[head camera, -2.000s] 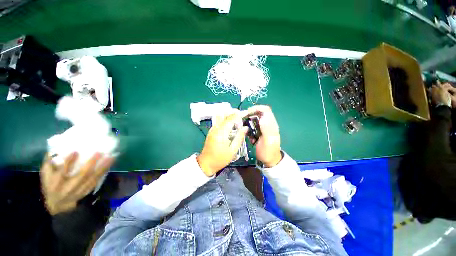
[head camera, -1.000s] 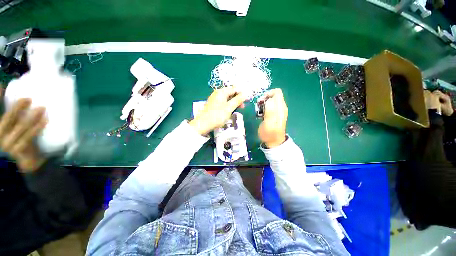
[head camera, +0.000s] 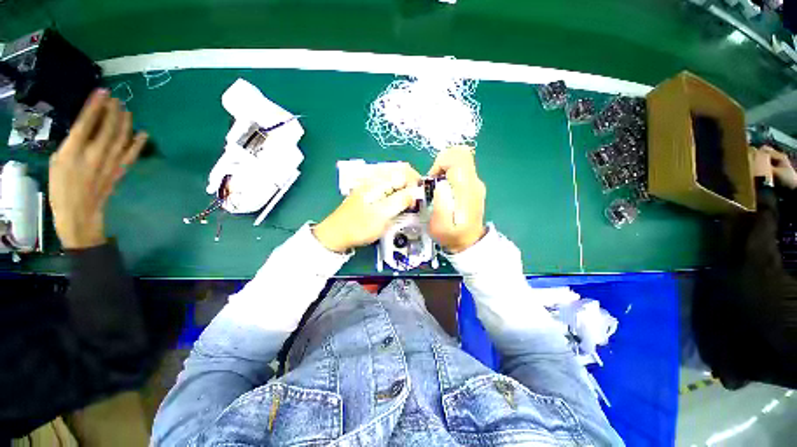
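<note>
A white camera housing (head camera: 408, 246) lies on the green bench in front of me, with a dark round piece and blue wires at its near end. My left hand (head camera: 370, 209) rests on its upper left side, fingers bent over it. My right hand (head camera: 458, 201) is at its upper right and pinches a small dark module (head camera: 429, 185) at the housing's far end. The fingertips of both hands nearly meet there and hide the opening. The heap of thin white sealing rings (head camera: 426, 112) lies just beyond my hands.
Another white housing (head camera: 256, 161) with loose wires lies left. A neighbour's hand (head camera: 94, 170) is at far left, near a black fixture (head camera: 54, 77). Dark modules (head camera: 619, 148) and a cardboard box (head camera: 682, 144) stand right. A blue bin (head camera: 647, 349) with white pieces sits below the edge.
My right hand has moved left with the module to the housing, and my left hand has come down onto it. The neighbour's hand has let go of a white unit, now at far left.
</note>
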